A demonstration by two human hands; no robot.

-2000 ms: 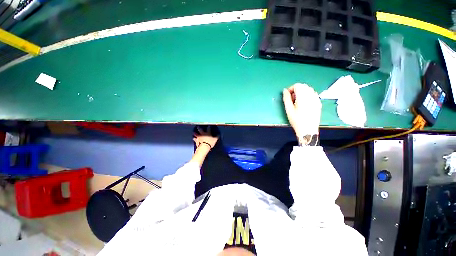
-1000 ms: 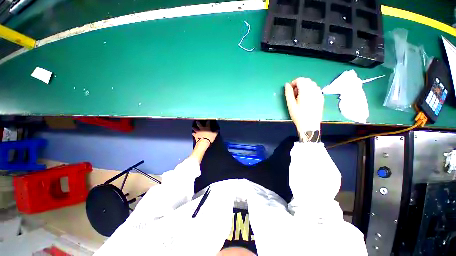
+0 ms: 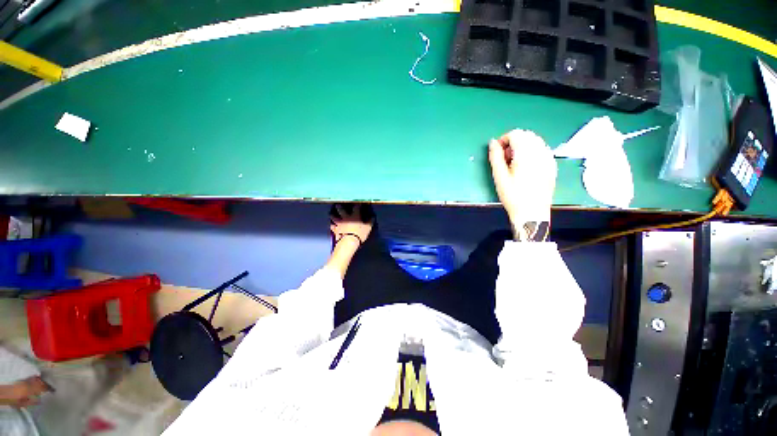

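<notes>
My right hand (image 3: 528, 174) rests loosely curled on the green worktop (image 3: 298, 128), near its front edge. No held thing can be made out in it. My left hand (image 3: 350, 228) lies on my dark-clothed knee below the bench edge, partly in shadow; no held thing shows. A crumpled white scrap (image 3: 607, 166) lies just right of my right hand. A black compartment tray (image 3: 558, 51) with square pockets lies behind it. A clear plastic bag (image 3: 694, 128) lies to the right, beside a black handheld device (image 3: 745, 162) with a lit screen and orange cable.
A small white label (image 3: 73, 127) and a thin pale string (image 3: 421, 60) lie on the worktop. Below are a red stool (image 3: 94, 319), a black round stool (image 3: 186, 356) and blue stools (image 3: 424, 258). A metal panel (image 3: 660, 341) stands right. A person's hand (image 3: 25, 392) shows lower left.
Another person's hand and pale sleeve have come into view at the lower left. The view has shifted slightly. My hands keep their places.
</notes>
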